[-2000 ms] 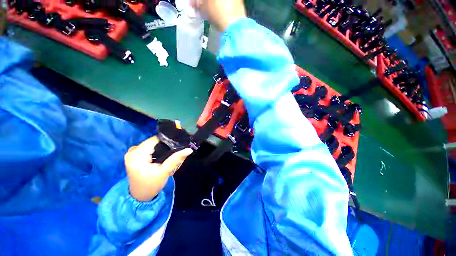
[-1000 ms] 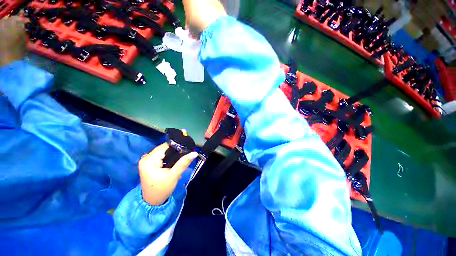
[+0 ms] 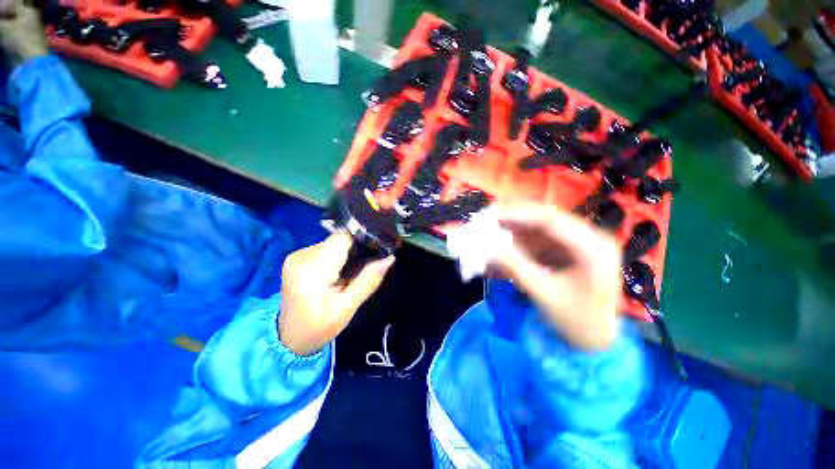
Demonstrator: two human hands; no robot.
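My left hand (image 3: 322, 291) pinches a black wristwatch (image 3: 368, 223) by its lower part, just off the near left corner of the orange-red tray. A small yellow-orange mark shows on the watch. My right hand (image 3: 572, 270), blurred, holds a crumpled white wiping cloth (image 3: 478, 242) between thumb and fingers, to the right of the watch and apart from it. The orange-red compartment tray (image 3: 549, 188) lies behind both hands with many black watches in it. My right hand hides part of its near edge.
A white translucent bottle (image 3: 313, 41) and a white scrap (image 3: 266, 64) stand and lie on the green bench (image 3: 275, 137). Another orange-red tray (image 3: 151, 64) is at upper left, more trays (image 3: 760, 133) at upper right. A neighbouring person's blue sleeve (image 3: 59, 101) is at left.
My right hand has come back from beside the bottle at the top towards my left hand, and the white cloth now shows in it. More of the middle tray is uncovered.
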